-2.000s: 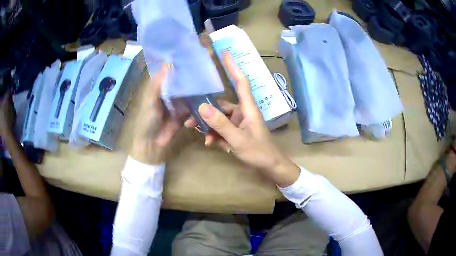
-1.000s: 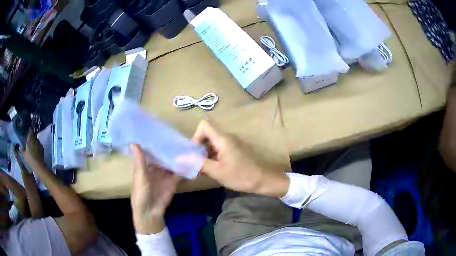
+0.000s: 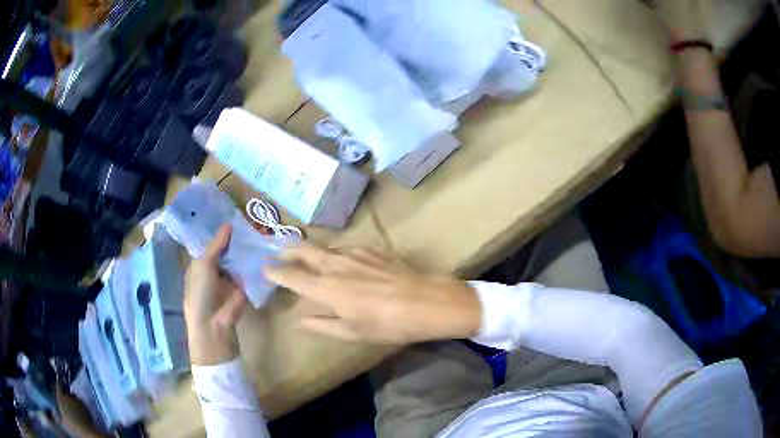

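Observation:
A milky protective sleeve (image 3: 201,218) slants over the table at centre left. A fan inside it cannot be made out. My left hand (image 3: 214,299) holds the sleeve from below, thumb on top. My right hand (image 3: 376,295) is blurred, with its fingers at the sleeve's lower end; whether they grip it is unclear. A coiled white cable (image 3: 272,218) lies just beyond the sleeve, partly covered. A white and light blue gift box (image 3: 274,162) lies behind it, small print facing up.
Light blue fan boxes (image 3: 150,316) stand in a row at lower left. More sleeves (image 3: 351,77) lie on boxes at the top, with coiled cables (image 3: 342,141) beside them. Dark plastic parts (image 3: 145,111) are piled at upper left. Another person's arm (image 3: 718,162) is at right.
The view has swung right and tilted. The sleeve in my left hand now points up and away, near the loose cable. My right hand's fingers have gone from pinching the sleeve's end to lying extended there.

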